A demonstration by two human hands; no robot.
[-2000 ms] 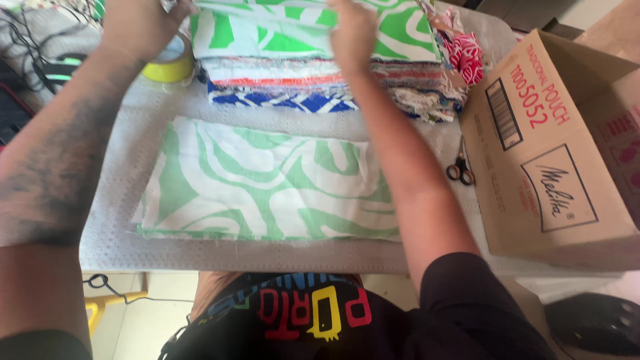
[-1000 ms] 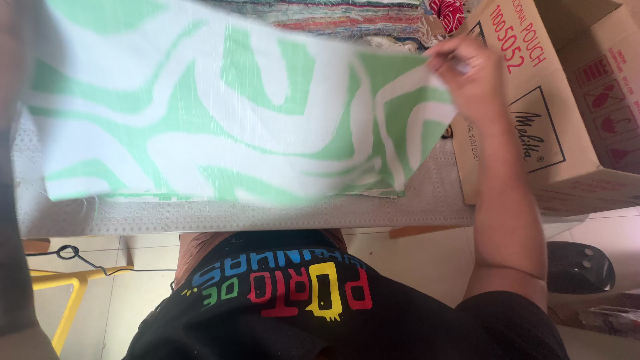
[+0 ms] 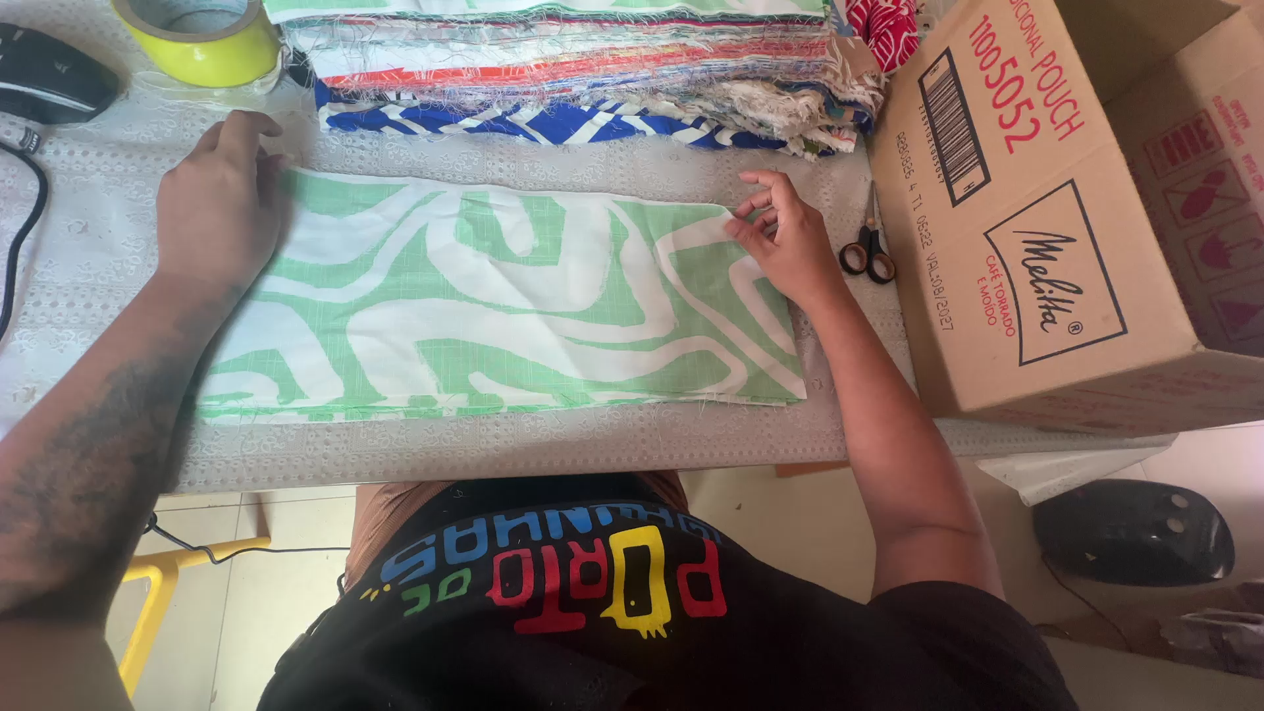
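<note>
A green and white patterned fabric piece lies flat on the table, its frayed edge toward me. My left hand rests at its upper left corner, fingers bent; whether they pinch the cloth is hidden. At the upper right corner, my right hand touches the fabric with thumb and fingertips, the other fingers loosely curled. Beyond the piece stands a stack of folded fabrics with frayed edges, blue and white cloth at the bottom and green and white on top.
An open cardboard box stands at the right, with black-handled scissors beside it. A roll of yellow tape and a black computer mouse are at the upper left. The lace-patterned tablecloth shows along the front edge.
A second ago both hands held a green and white fabric raised above the table; now it lies flat. Two seconds ago the hands were at the stack.
</note>
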